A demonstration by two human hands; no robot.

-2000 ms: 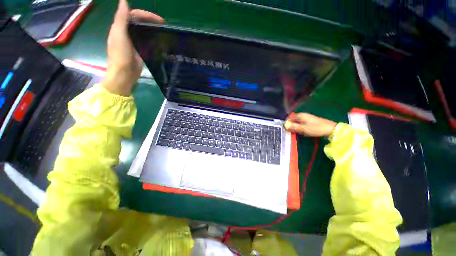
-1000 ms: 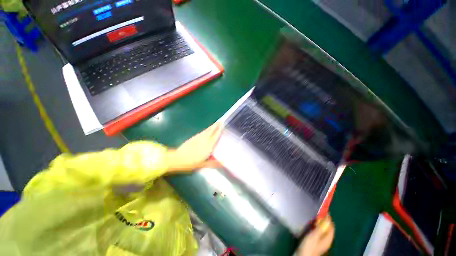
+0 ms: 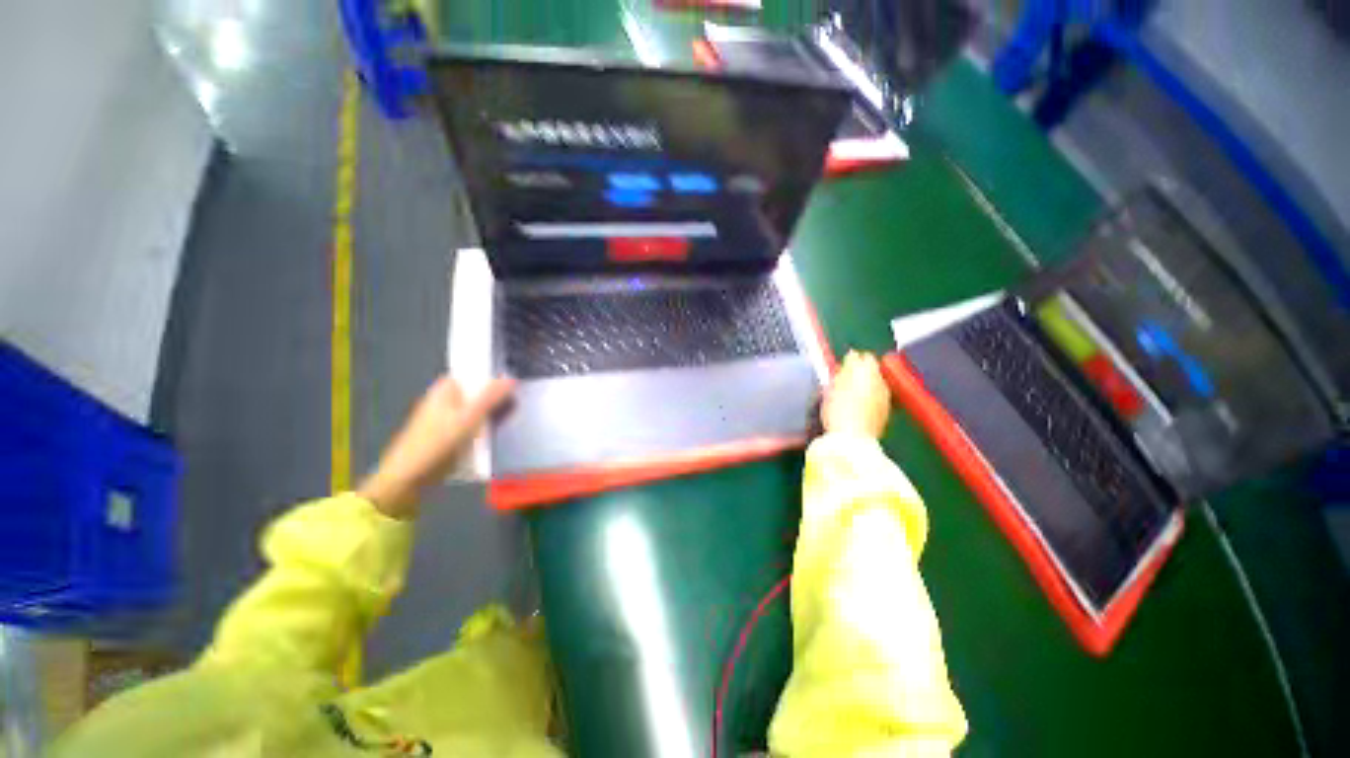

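An open silver-grey laptop (image 3: 652, 407) lies on a red pad (image 3: 644, 477) with a white sheet (image 3: 471, 333) showing at its left. Its test screen (image 3: 637, 163) shows blue buttons and a red one. My left hand (image 3: 444, 433) is at the laptop's front left edge, thumb on the palm rest. My right hand (image 3: 854, 400) is at the front right edge, fingers closed together; what is between them is hidden. A thin red wire (image 3: 736, 640) runs on the bench below my right forearm.
A second open laptop (image 3: 1036, 430) with a green and a red button stands on a red pad at right. Another laptop (image 3: 792, 67) lies farther back. A blue bin (image 3: 89, 489) is at left, beside the grey floor with a yellow line (image 3: 344, 296).
The view has turned left to another laptop. Both hands have left the laptop with the green button, now at right, and are at this laptop's two sides.
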